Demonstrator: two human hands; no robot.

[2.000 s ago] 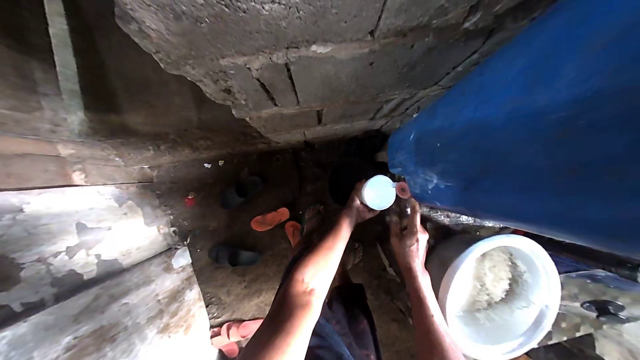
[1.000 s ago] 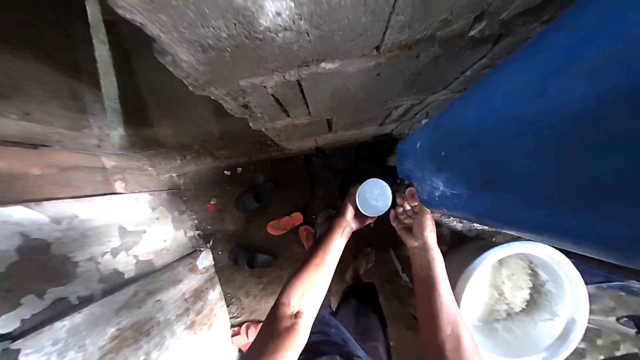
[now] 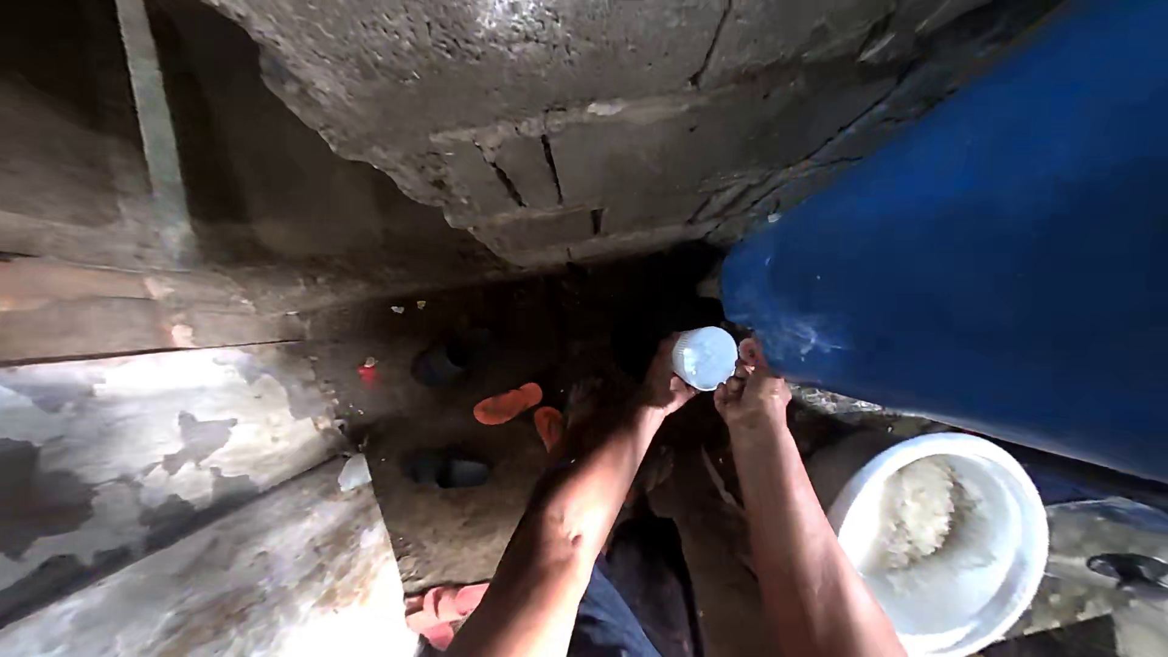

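Note:
My left hand point(image 3: 668, 379) is closed around the side of a small white plastic container point(image 3: 705, 358) with a round, pale bluish top. My right hand point(image 3: 756, 394) is at the container's right side, near the bottom end of a large blue plastic drum point(image 3: 922, 246). A small round reddish-brown thing point(image 3: 749, 352) shows at its fingertips; what it is cannot be told. Right of my right forearm stands a white plastic bucket point(image 3: 997, 598) holding a pale, grainy mass point(image 3: 922, 511) that looks like rice.
A rough concrete block wall point(image 3: 639, 137) rises ahead. Orange slippers point(image 3: 508, 403) and dark slippers point(image 3: 447, 469) lie on the dirty floor, left of my left arm. At the lower left are worn, peeling boards point(image 3: 219, 557). A dark knob point(image 3: 1127, 568) is at the right edge.
My right hand was a little apart from the container a second ago and is now back against its side. My left hand has kept hold of it throughout.

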